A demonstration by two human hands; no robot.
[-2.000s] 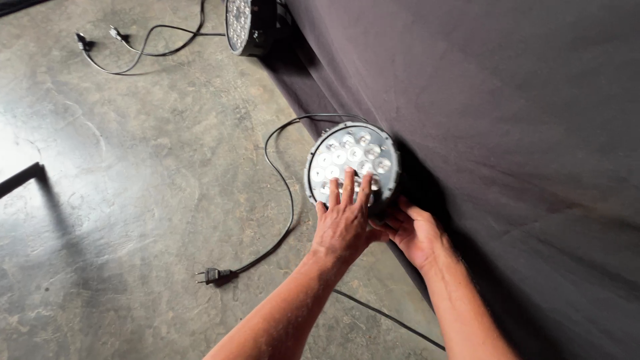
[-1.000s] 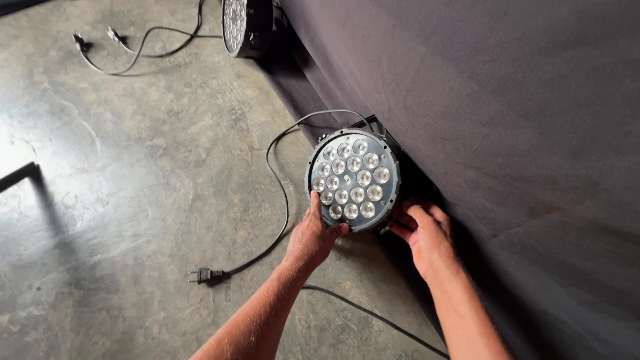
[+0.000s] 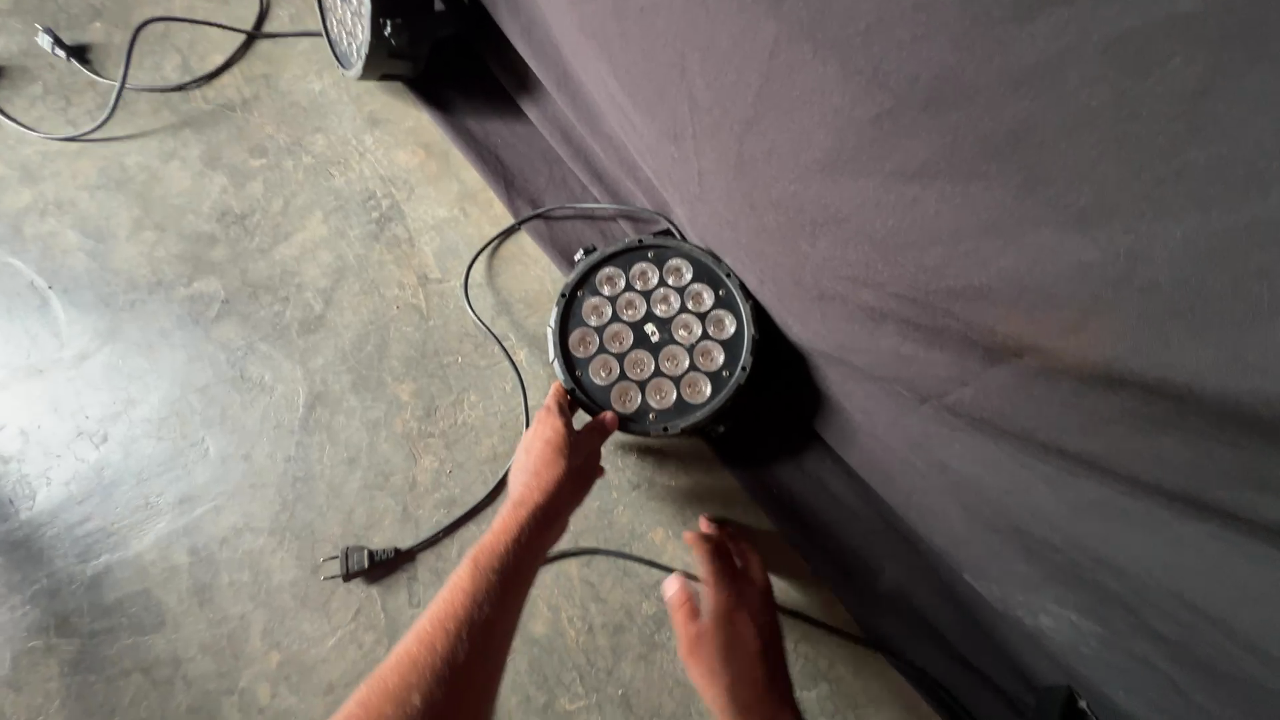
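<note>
A round black LED stage light (image 3: 652, 335) with several clear lenses faces up toward me, beside a dark cloth drape. My left hand (image 3: 560, 450) grips its lower left rim, thumb on the front edge and fingers at the side. Below the light and apart from it, my right hand (image 3: 725, 615) holds nothing, its fingers spread. From behind the light a black power cord (image 3: 520, 370) loops left and down to a two-prong plug (image 3: 358, 562) on the floor. The back of the light is hidden.
The dark drape (image 3: 950, 250) fills the right side and reaches the concrete floor (image 3: 250, 330). A second stage light (image 3: 362, 35) stands at the top, with cords and a plug (image 3: 55, 45) to its left. Another black cable (image 3: 620, 555) runs under my arms toward the lower right.
My right hand has come away from the light and moved down toward me. My left hand, earlier over the lenses, is at the lower left rim. The light's face appears darker.
</note>
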